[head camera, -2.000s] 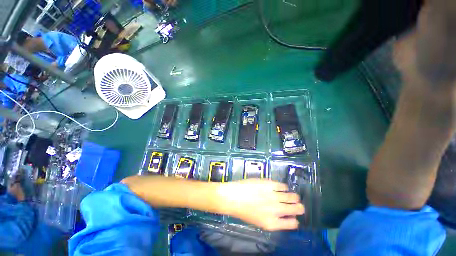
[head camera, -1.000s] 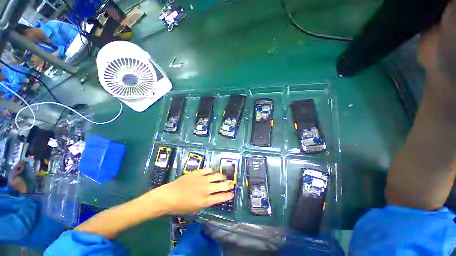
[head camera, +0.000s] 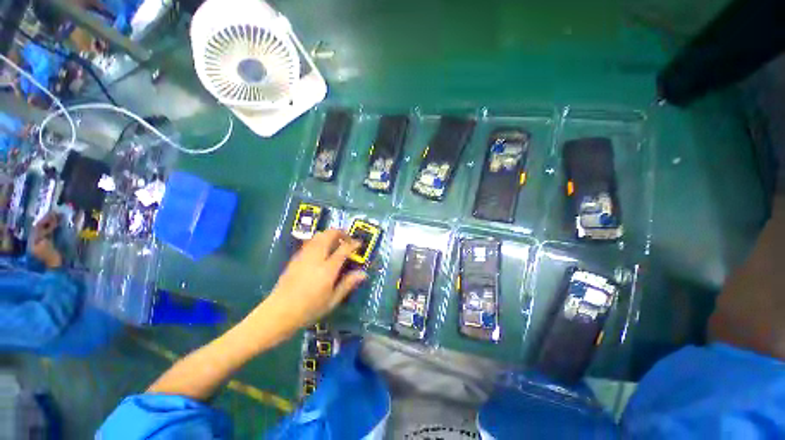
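Observation:
A clear blister tray (head camera: 551, 234) holds dark phone housings in two rows of pockets. The far-row housings (head camera: 443, 157) show silver and blue electronics at one end. Three near-row housings on the right, one of them in the middle (head camera: 479, 288), also show electronics. My left hand (head camera: 314, 275) has fingers and thumb on a yellow-framed phone (head camera: 365, 241) in the second near pocket and hides its lower part. Another yellow-framed phone (head camera: 306, 221) lies left of it. A black electric screwdriver (head camera: 723, 51) reaches in at top right. My right forearm shows; the hand is cut off.
A white fan (head camera: 258, 69) with a white cord stands at the far left. A blue parts bin (head camera: 196, 215) is left of the tray. Another person's hand (head camera: 45, 239) and blue sleeve are at the left edge, by trays of small parts. Small yellow-marked boards (head camera: 312, 363) lie low by my lap.
My left hand moved one pocket left, from the third near phone to the second. The third phone was yellow-framed side up; it now shows its electronics. The view shifted, putting the tray higher and further right.

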